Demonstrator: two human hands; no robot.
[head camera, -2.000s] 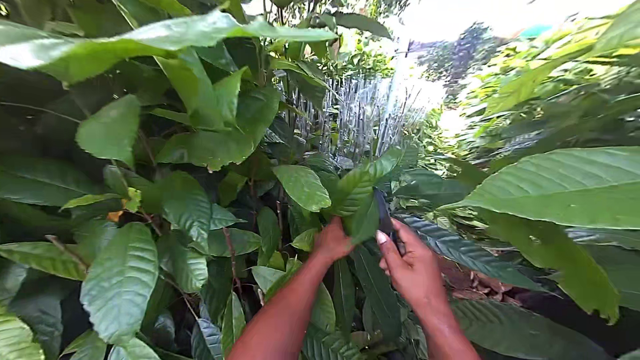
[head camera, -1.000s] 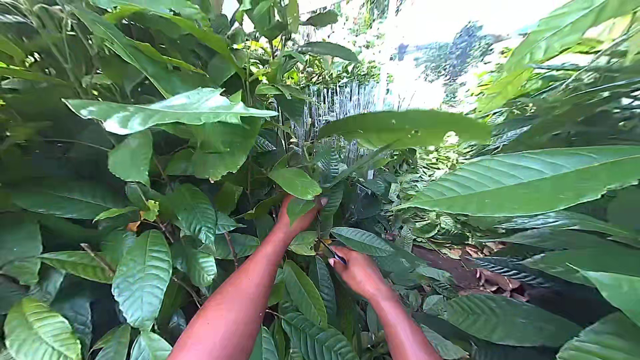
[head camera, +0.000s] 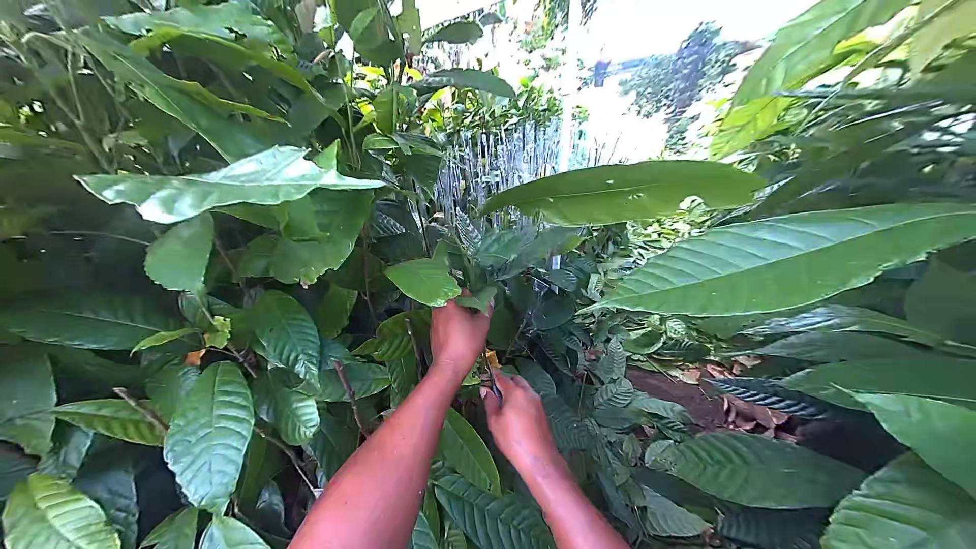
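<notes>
My left hand is closed around the upper part of a leafy plant shoot, whose green leaves spread above and around the fingers. Just below and to the right, my right hand grips a small dark tool, mostly hidden by the fingers; its kind cannot be told. The tool is close to the thin stem under my left hand. A small orange-brown leaf piece shows between the hands.
Dense broad-leaved plants stand on the left, with bare cut twigs among them. Large leaves reach in from the right. Many thin pale stems rise behind. Brown soil with dry leaves lies at the right.
Two seconds ago both hands were close together at the leaves with the dark tool upright. Since then my left hand has risen along the shoot and my right hand sits lower beside the stem.
</notes>
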